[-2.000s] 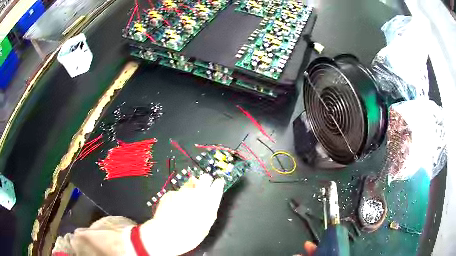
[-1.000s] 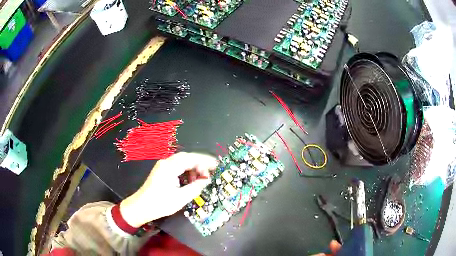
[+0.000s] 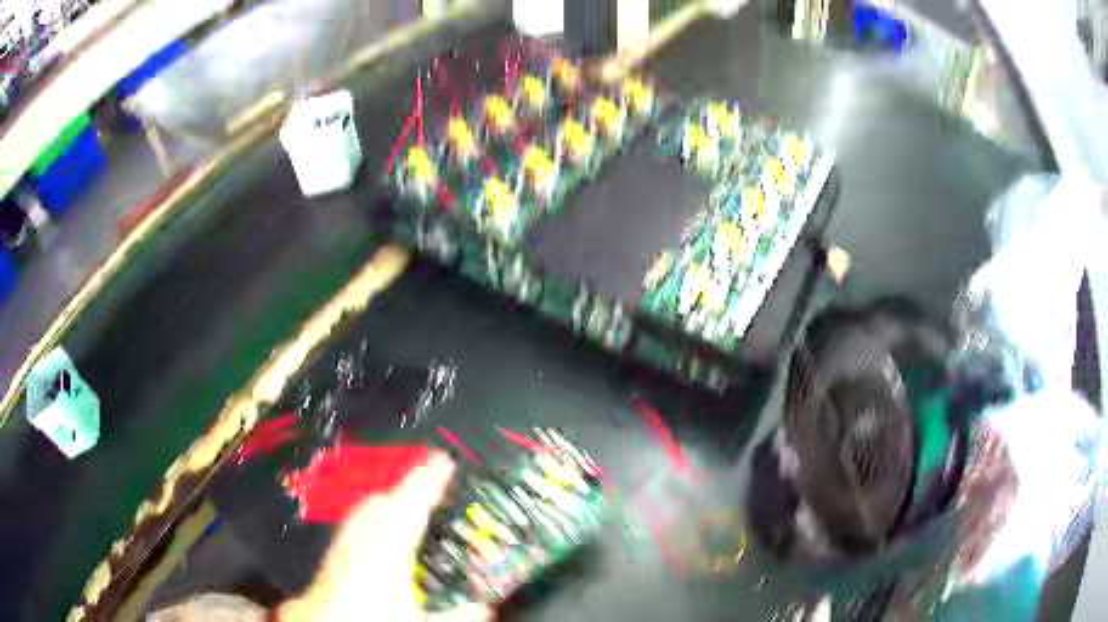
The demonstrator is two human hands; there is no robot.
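Note:
The frame is blurred. My left hand (image 3: pixel 383 535) is at the left end of a circuit board (image 3: pixel 523 510) and grips its edge. The board lies component side up, with yellow blocks and pale parts showing. A pile of red wires (image 3: pixel 352 478) lies just left of the board, partly behind my hand. Black wires (image 3: pixel 383 391) lie above the red pile, hard to make out. My right hand is not in view. A blurred silvery piece shows at the bottom edge, too unclear to name.
Stacked panels with dark sheets (image 3: pixel 620 225) stand at the far side, red wires rising from the left ones. A round black fan (image 3: pixel 857 444) stands right, beside clear plastic bags (image 3: pixel 1033 304). Loose red wires (image 3: pixel 662 434) and a yellow ring (image 3: pixel 719 541) lie between board and fan. White containers stand left.
The view has tilted up, so the bench things sit lower in the picture. My left hand has gone from over the board to gripping its left end. My right hand has left the picture.

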